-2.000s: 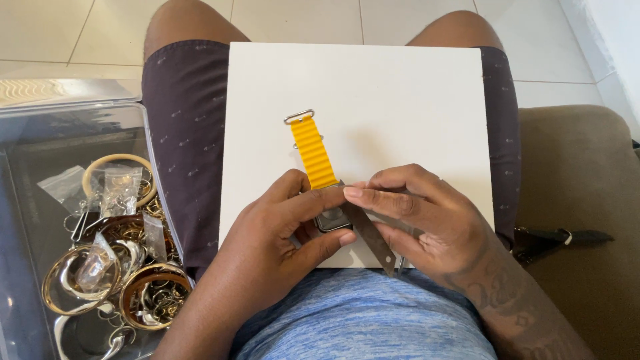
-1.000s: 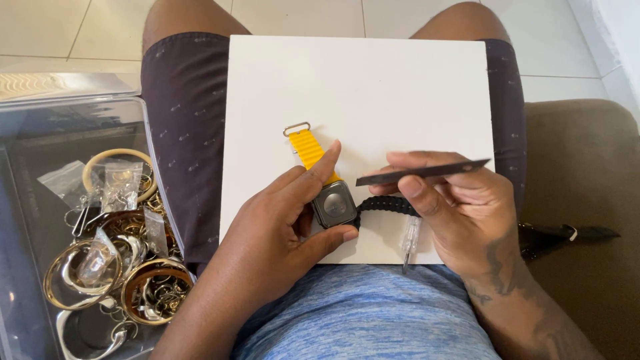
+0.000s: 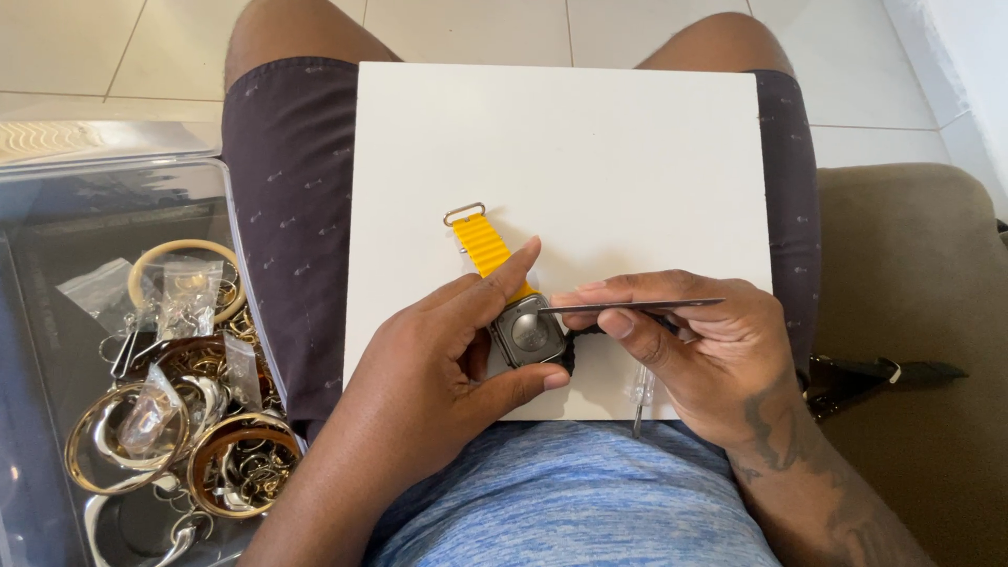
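Note:
A smartwatch (image 3: pixel 529 332) lies back side up over a white board (image 3: pixel 559 142) on the lap. Its yellow ribbed strap (image 3: pixel 482 244) with a metal loop points up and left. My left hand (image 3: pixel 441 366) grips the watch case between thumb and fingers. In my right hand (image 3: pixel 677 339), between thumb and fingers, is a thin dark flat blade-like tool (image 3: pixel 630 305), its left tip at the upper right part of the watch back. A black band (image 3: pixel 587 327) runs from beside the case under my right hand. Below that hand lies a small screwdriver with a clear handle (image 3: pixel 642 386).
On the left, an open clear plastic box (image 3: pixel 230 205) holds bangles (image 3: pixel 127 439), small bags (image 3: pixel 189 299) and loose jewellery. A black strap-like item (image 3: pixel 874 374) rests on the brown cushion (image 3: pixel 906 260) at the right. Tiled floor lies beyond the board.
My right hand has moved off the watch with the flat tool, then back left, so the tool's tip is at the watch back again. My left hand still holds the case.

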